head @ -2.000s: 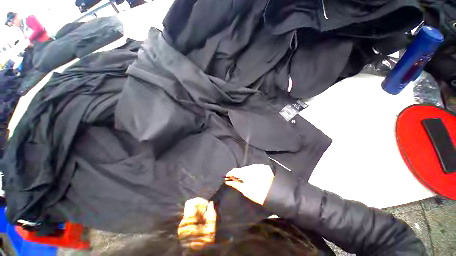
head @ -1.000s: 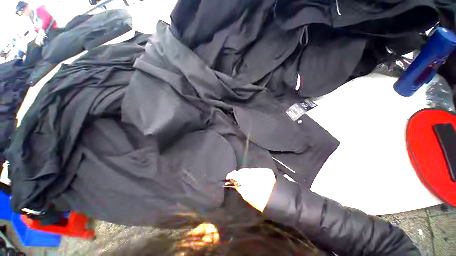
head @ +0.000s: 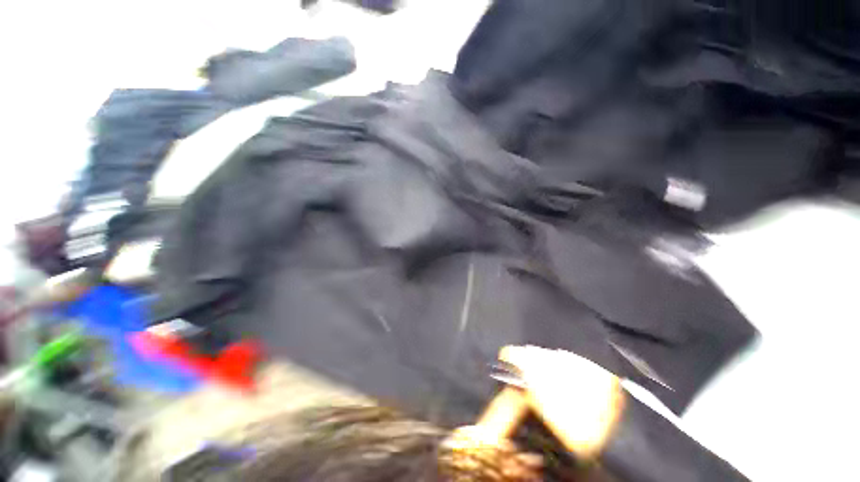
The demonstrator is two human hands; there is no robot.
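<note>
The black garment (head: 349, 292) is spread over the white table (head: 802, 311), and the frame is blurred by motion. My right hand (head: 570, 395) is at the garment's near edge at the bottom centre, fingers curled around small pale metal tips that look like thread snips (head: 507, 375). My left hand (head: 486, 447) is close to its lower left, partly covered by hair at the bottom edge. Whether it grips cloth cannot be made out. A blurred pale label (head: 674, 254) shows on the garment at the right.
More black garments (head: 613, 122) are heaped behind. Other dark garments (head: 283, 71) lie at the upper left. A blue plastic stool or crate (head: 156, 362) and a red one (head: 231, 365) stand on the floor at the lower left. Long hair (head: 311, 442) covers the bottom edge.
The view has swung left, so the garment and hands appear further right; the blue bottle and red disc are out of view. My left hand now shows close beside my right hand.
</note>
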